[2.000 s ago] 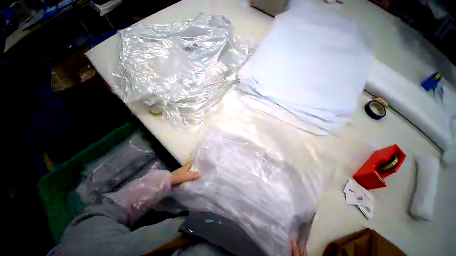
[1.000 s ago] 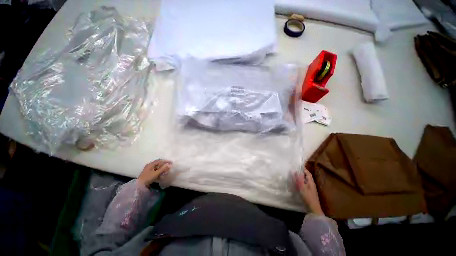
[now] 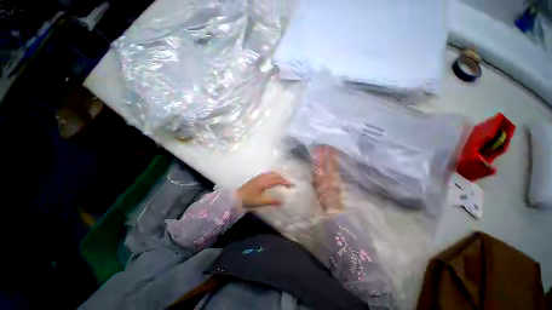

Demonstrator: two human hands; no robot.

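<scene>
A pale grey-white wrapped bag (image 3: 387,142) lies in a clear plastic bag (image 3: 369,239) on the table. The plastic bag's empty part spreads toward me. My right hand (image 3: 327,178) is blurred, with fingers stretched out against the near left part of the wrapped bag. The hand and sleeve seem to be under the clear film. My left hand (image 3: 264,191) is at the table's near edge, left of my right hand, with thumb and fingers apart. I see nothing held in it.
Loose clear plastic bags (image 3: 193,66) lie at left and tissue paper (image 3: 363,42) behind. At right are a red tape dispenser (image 3: 484,148), labels (image 3: 466,195), dark tape roll (image 3: 466,68), small white roll (image 3: 543,166) and brown bag (image 3: 484,275). A green crate (image 3: 103,242) stands below left.
My right hand has moved from the plastic bag's near right corner to the wrapped bag's left part. My left hand is off the near left corner. The view has turned.
</scene>
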